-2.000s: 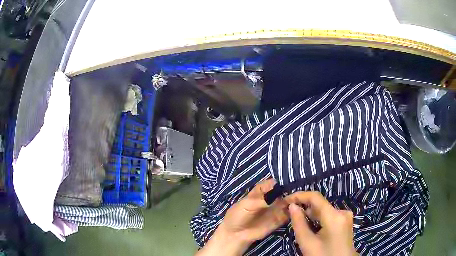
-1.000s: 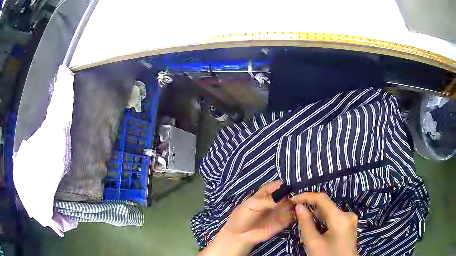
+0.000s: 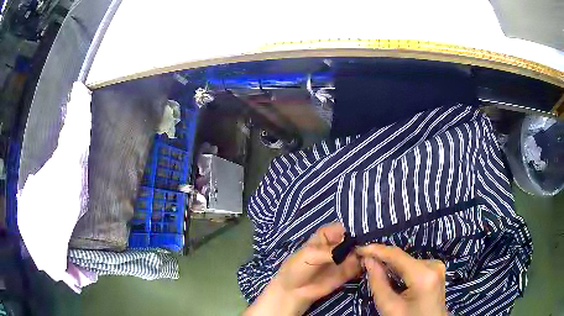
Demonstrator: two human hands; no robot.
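A navy-and-white striped garment (image 3: pixel 402 185) lies heaped over my lap. A dark trim band (image 3: pixel 427 218) runs across it to my fingers. My left hand (image 3: pixel 312 271) holds the folded dark end of the trim (image 3: pixel 342 249) between thumb and fingers. My right hand (image 3: pixel 405 278) is beside it, thumb and index finger pinched together at the trim's end. A small dark shape shows inside the right hand, too unclear to name. What the right fingertips pinch is too small to tell. A thin reddish line shows on the left palm.
A white table (image 3: pixel 278 24) with a yellow tape measure (image 3: pixel 383 45) along its edge spans the top. At left are pink-white cloth (image 3: pixel 55 197), grey cloth (image 3: pixel 111 173), a blue crate (image 3: pixel 162 203) and a grey box (image 3: pixel 224 184). A clear bin (image 3: pixel 538 157) stands at right.
The dark trim end has tilted downward between my left fingers. Both hands stay close together, with the right hand shifted slightly. The view has moved a little since the earliest frame.
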